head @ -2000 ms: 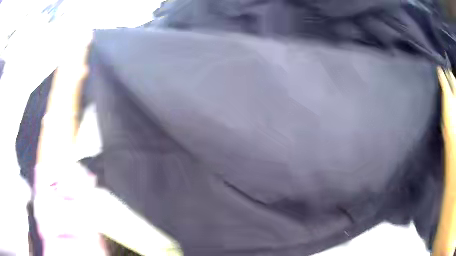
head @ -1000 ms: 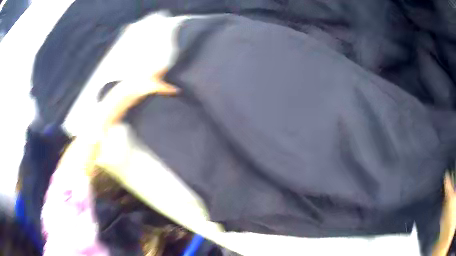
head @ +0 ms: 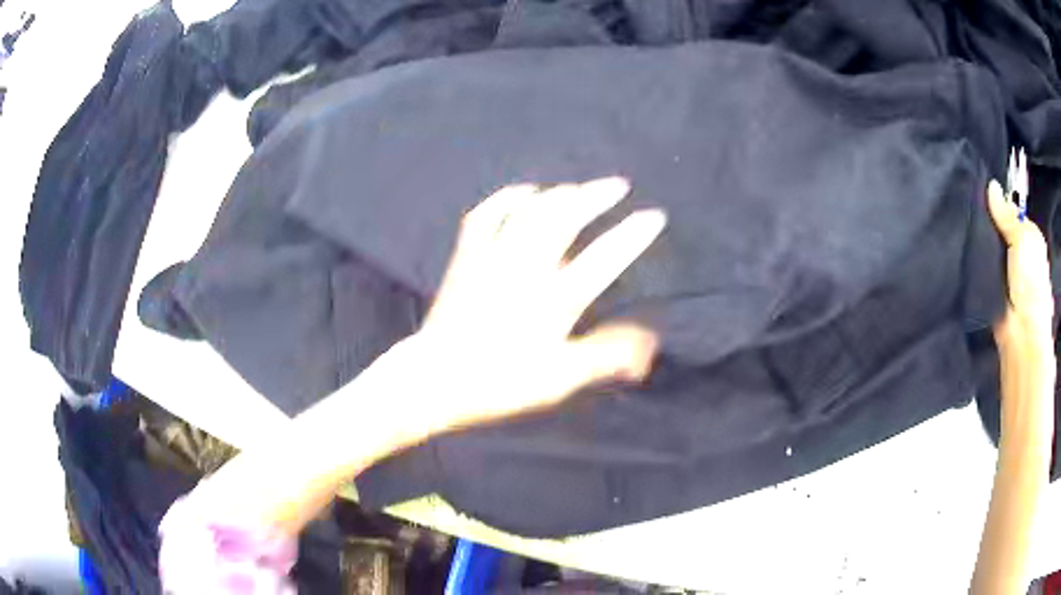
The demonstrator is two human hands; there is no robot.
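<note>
A dark garment (head: 721,140) lies spread across the white table. My left hand (head: 535,291) is over the middle of the garment, fingers apart and pointing up and right, slightly blurred, with nothing in it. My right hand (head: 1022,262) is at the garment's right end near the picture's edge. It holds thread snips (head: 1018,186), whose two silver blades point up beyond the fingers, with a blue part near the fingertips. Whether the right fingers also touch the cloth is hard to tell.
Dark garments (head: 396,29) are heaped along the far side and far right. A dark sleeve-like piece (head: 99,209) hangs over the table's left part. Below the white table's (head: 884,500) yellowish edge are a blue bin edge (head: 471,570), dark cloth and brown-gold patterned fabric (head: 186,447).
My left hand has moved from the garment's left end to over its middle and opened. The garment lies flatter and reaches farther left. My right hand and the snips now show clearly.
</note>
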